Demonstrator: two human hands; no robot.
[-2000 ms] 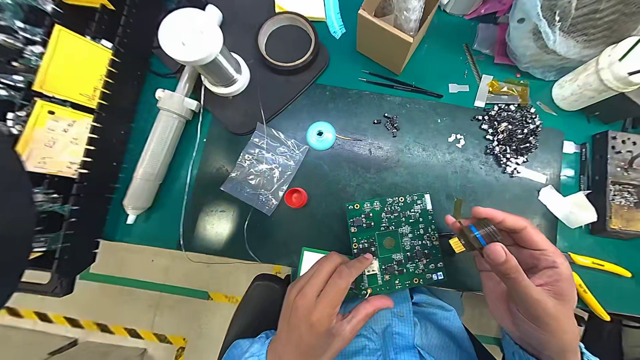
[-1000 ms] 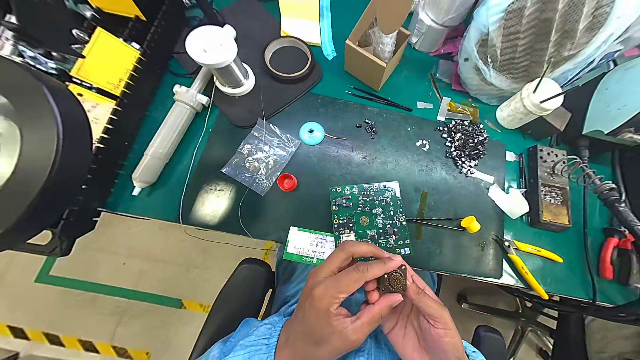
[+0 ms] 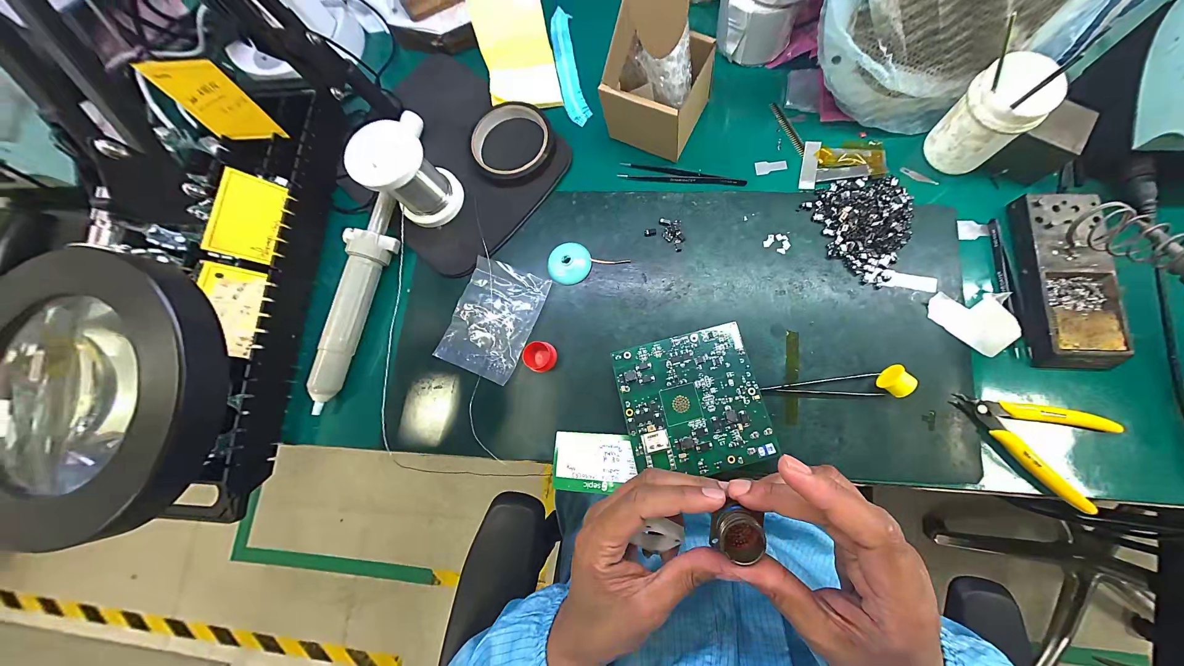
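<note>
Both hands meet in front of my body, below the green circuit board (image 3: 696,400). Between the fingertips of my left hand (image 3: 638,555) and my right hand (image 3: 837,564) is a dark round metal connector (image 3: 740,536), its reddish-brown end face turned up. Beside it, within the curl of my left hand, shows a pale grey round part (image 3: 659,535). The board lies flat on the dark mat (image 3: 573,388), overlapping a white and green card (image 3: 592,461). Tweezers with a yellow cap (image 3: 895,380) lie right of the board.
Yellow-handled cutters (image 3: 1036,444) lie at the right, below a soldering iron stand (image 3: 1068,277). A pile of small black parts (image 3: 865,227) sits on the mat. A plastic bag (image 3: 495,319), red cap (image 3: 539,356) and blue disc (image 3: 569,264) are left. A magnifier lamp (image 3: 102,398) stands far left.
Two seconds ago my left hand touched the board and my right held a flat flex strip. Both hands have since come together below the board around the connector.
</note>
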